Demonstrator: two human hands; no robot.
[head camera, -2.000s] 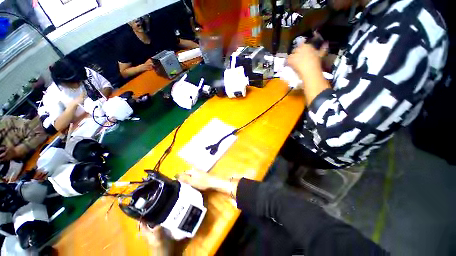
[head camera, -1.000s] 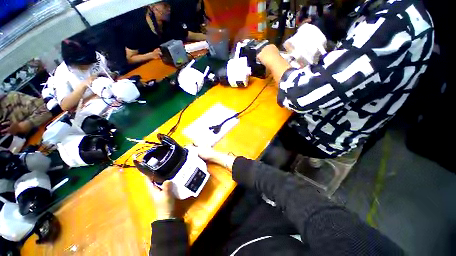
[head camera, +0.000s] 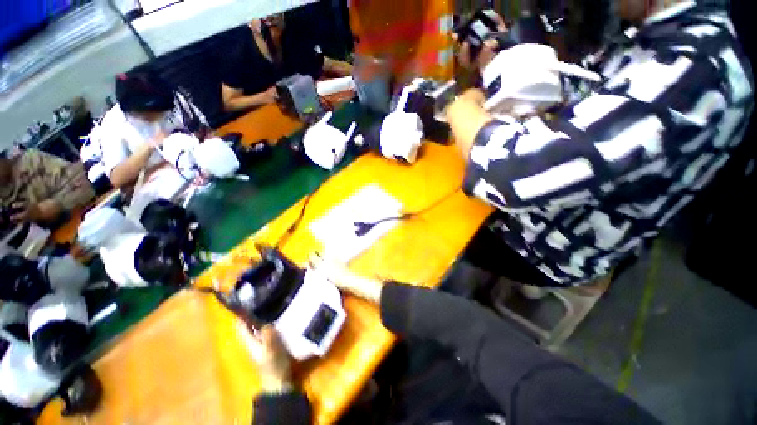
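Note:
A white camera housing (head camera: 309, 317) with a dark square panel and an open black end lies on the orange-yellow bench in front of me. My left hand (head camera: 267, 355) is at its near side, fingers against the shell, partly blurred. My right hand (head camera: 344, 278) is at its far side, fingertips by the shell's upper edge. The two hands hold the housing between them. Thin dark wires run from the black end to the left. Details inside the black part are blurred.
White and black camera units (head camera: 133, 259) are heaped at left on the green strip (head camera: 241, 214). White paper (head camera: 357, 222) with a black pigtail cable (head camera: 383, 222) lies beyond my right hand. A person in a patterned shirt (head camera: 581, 166) sits at right; others sit across the bench.
The view has shifted. My left hand, blurred beneath the housing two seconds ago, now shows along its near side. The right-hand worker has turned and lifted a white unit off the bench.

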